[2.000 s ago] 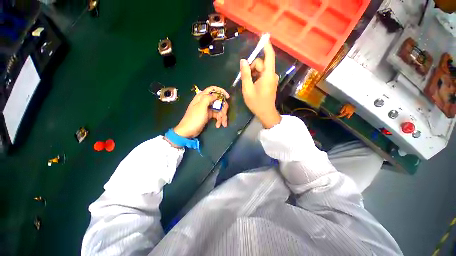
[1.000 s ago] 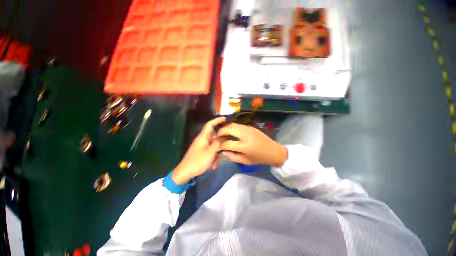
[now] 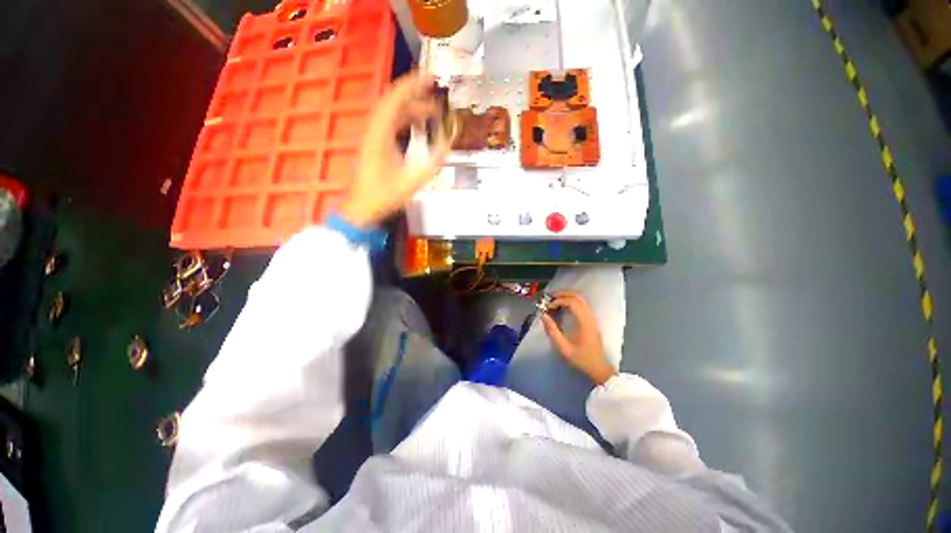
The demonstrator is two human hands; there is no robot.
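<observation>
My left hand [image 3: 394,156], with a blue wrist strap [image 3: 357,231], is raised over the left edge of the white machine [image 3: 448,220]. Its fingers are curled at a brown block on the machine top; whether they hold anything cannot be told. My right hand [image 3: 580,340] is low, in front of the machine, and pinches a small silvery camera module [image 3: 543,303] between thumb and fingers. The orange-brown fixture nest [image 3: 559,138] with dark cutouts sits on the machine top. Another brown fixture block [image 3: 481,130] is just right of my left hand.
The orange-red blister tray [image 3: 244,195] is left of the machine, with a few modules in its far pockets. A pile of modules [image 3: 192,283] and several loose ones lie on the green mat. A red button [image 3: 556,222] is on the machine front. An amber cylinder [image 3: 438,16] stands behind.
The view has shifted toward the machine. My hands, together one second ago, are now apart: the left has moved up over the machine, the right stays low with a module.
</observation>
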